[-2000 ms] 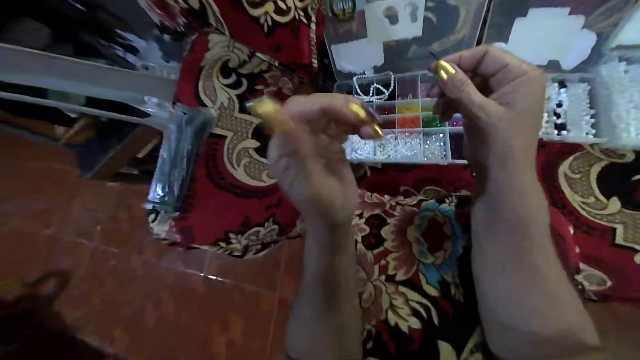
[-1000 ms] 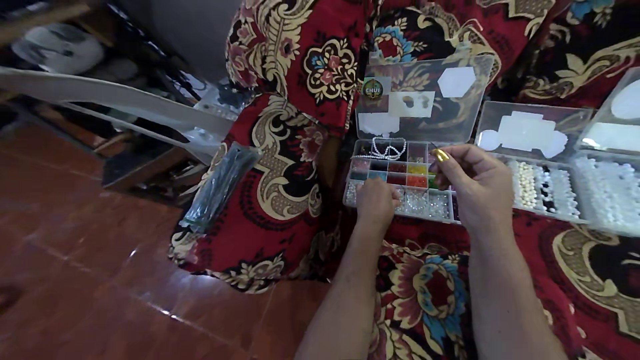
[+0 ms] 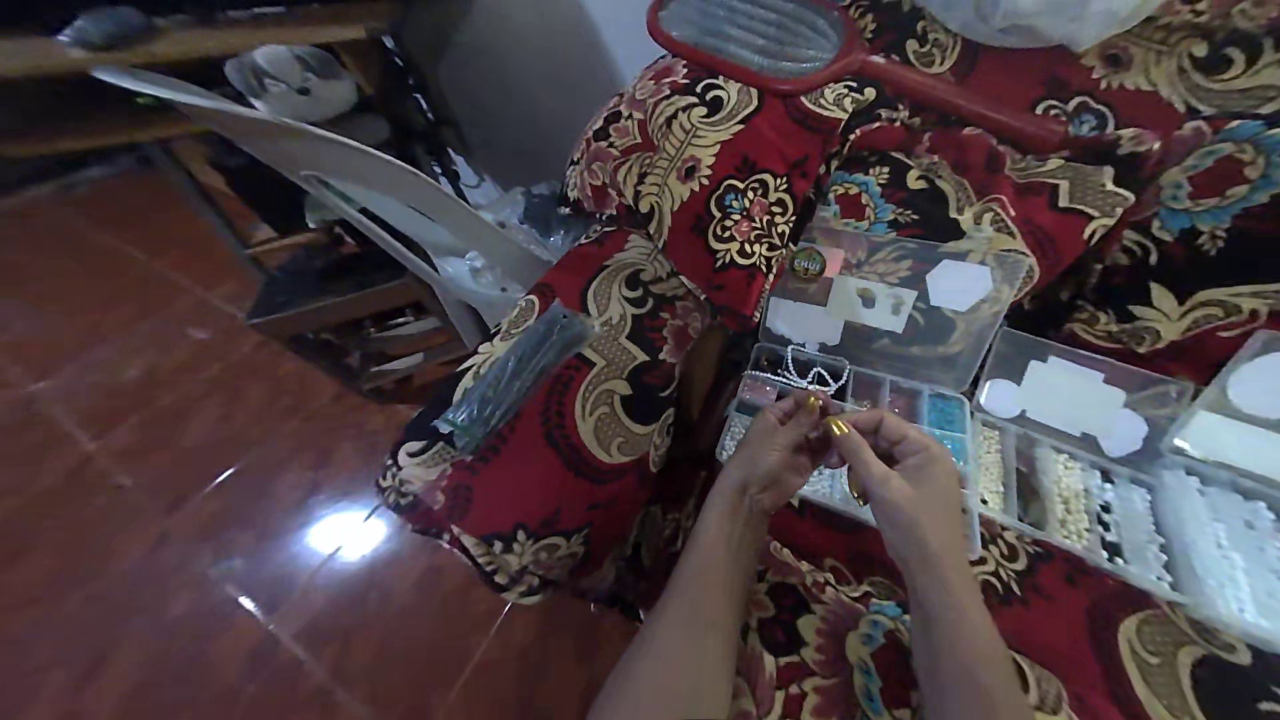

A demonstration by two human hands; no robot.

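Over a clear plastic bead organizer box [image 3: 975, 480], my left hand [image 3: 780, 450] and my right hand [image 3: 890, 455] come together, thumbs and fingertips pinched and almost touching. Whatever lies between the fingertips is too small to make out. A string of white beads [image 3: 815, 378] rests in the box's upper left compartments, just behind my left hand. Turquoise beads [image 3: 945, 412] fill a compartment at the right, and clear beads lie in the front ones, partly hidden by my hands. The box's transparent lid [image 3: 905, 345] stands raised behind it.
More bead boxes [image 3: 1080, 510] stand at the right, on red patterned fabric. A plastic packet of dark strips [image 3: 520, 375] lies left on the fabric. An electric fly swatter [image 3: 960, 95] rests behind. A white plastic chair [image 3: 400, 210] stands at the left above the tiled floor [image 3: 250, 560].
My left hand, lowered at the box one second ago, is now raised to meet my right hand. The view has shifted, showing the fly swatter.
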